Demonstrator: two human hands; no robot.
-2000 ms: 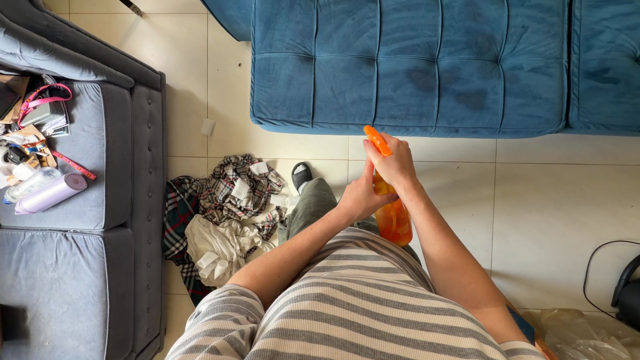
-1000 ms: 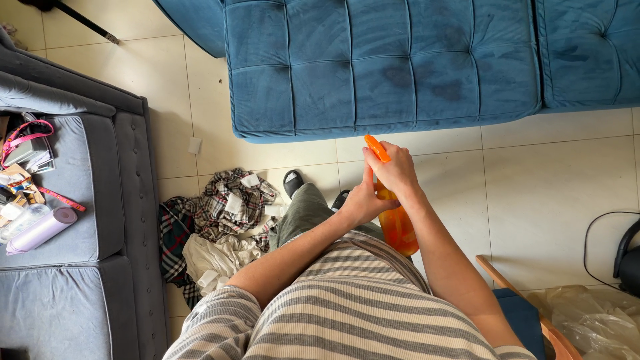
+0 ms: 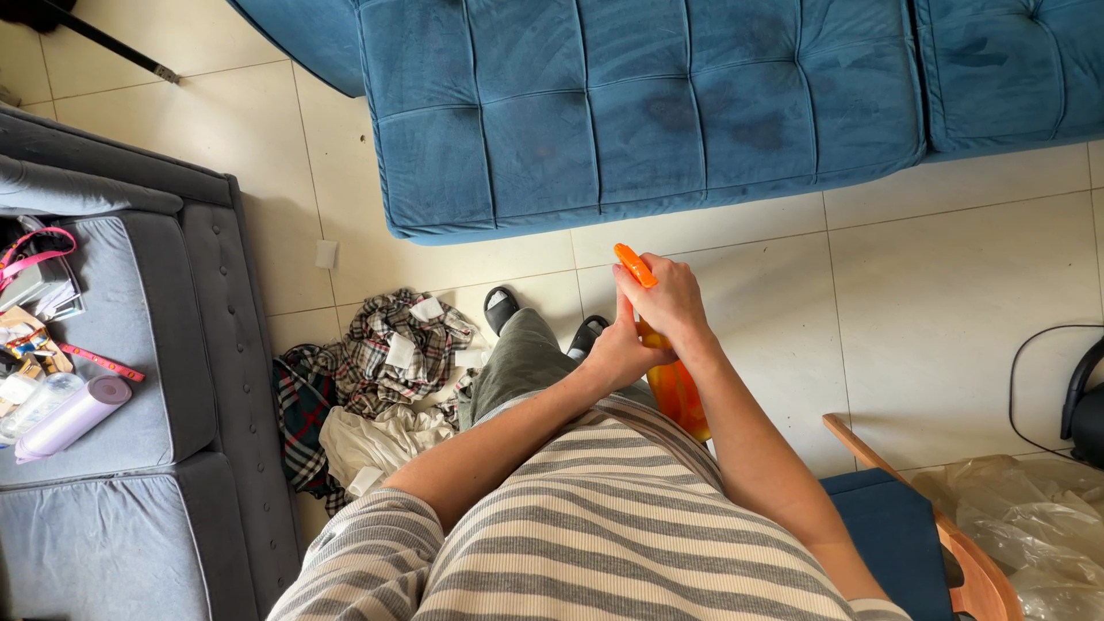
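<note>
An orange spray bottle (image 3: 677, 392) hangs in front of my body, its orange trigger head pointing toward the blue tufted sofa (image 3: 552, 129). My right hand (image 3: 668, 293) is wrapped around the neck just under the head. My left hand (image 3: 628, 349) is closed about the upper part of the bottle, below and left of the right one. The fingers of both hands meet near the trigger, which they partly hide. Dark stains show on the sofa's seat, which lies beyond my hands.
Crumpled plaid and white cloths (image 3: 397, 362) lie on the tiled floor by my feet. A grey sofa (image 3: 155, 345) on the left bears a lilac roll (image 3: 73, 418) and assorted items. At lower right are a wooden-armed blue chair (image 3: 888, 535), clear plastic sheeting (image 3: 1035, 526) and a black cable (image 3: 1013, 379).
The view has shifted, and more of the chair at lower right shows now. Both hands keep their hold on the spray bottle.
</note>
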